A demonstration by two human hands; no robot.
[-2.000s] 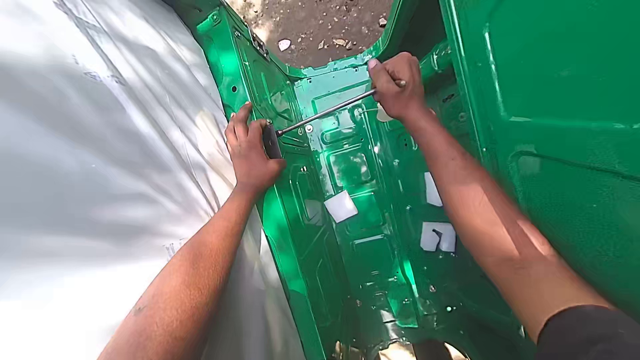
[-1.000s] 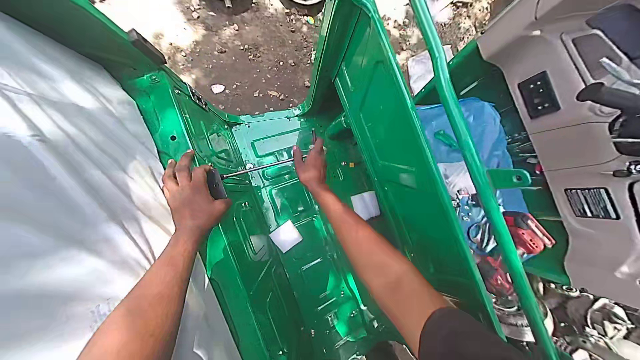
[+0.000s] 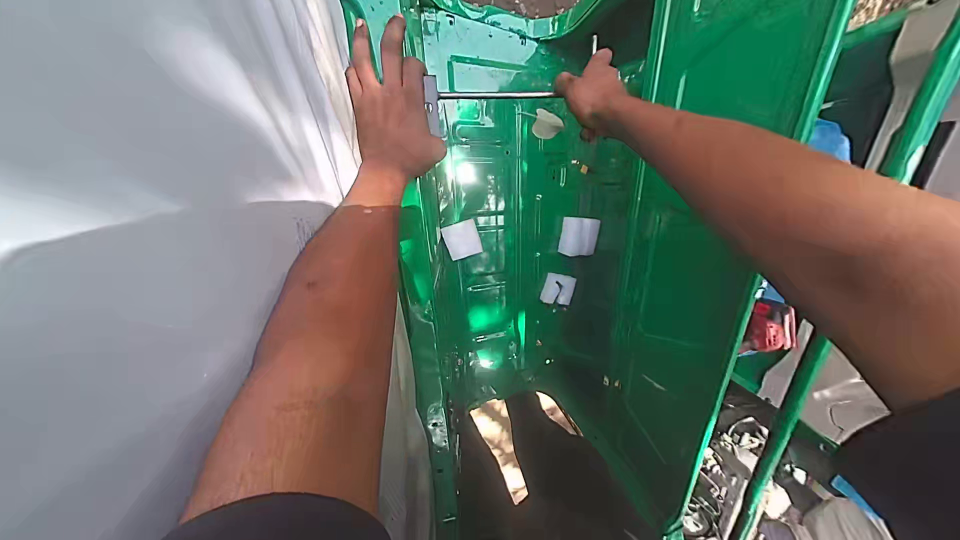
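My left hand (image 3: 394,105) presses with spread fingers against a small flat dark-grey part (image 3: 431,106) on the left edge of the green painted metal body (image 3: 540,322). A thin metal rod (image 3: 499,95) runs level from that part to my right hand (image 3: 595,94), whose fingers are curled around its other end. A short light tip sticks up above the right hand; what it belongs to cannot be told. Whether the left hand grips the part or only braces it is hidden by the palm.
White pads (image 3: 462,240) lie on the green floor panel, one with a small dark piece on it. White sheeting (image 3: 150,150) covers the left side. A green tube (image 3: 780,442), a red tool (image 3: 769,327) and tangled parts (image 3: 739,457) are at the right.
The view has swung about between frames. Both hands stay at the two ends of the rod, which slanted up to the right before and lies level in the view now.
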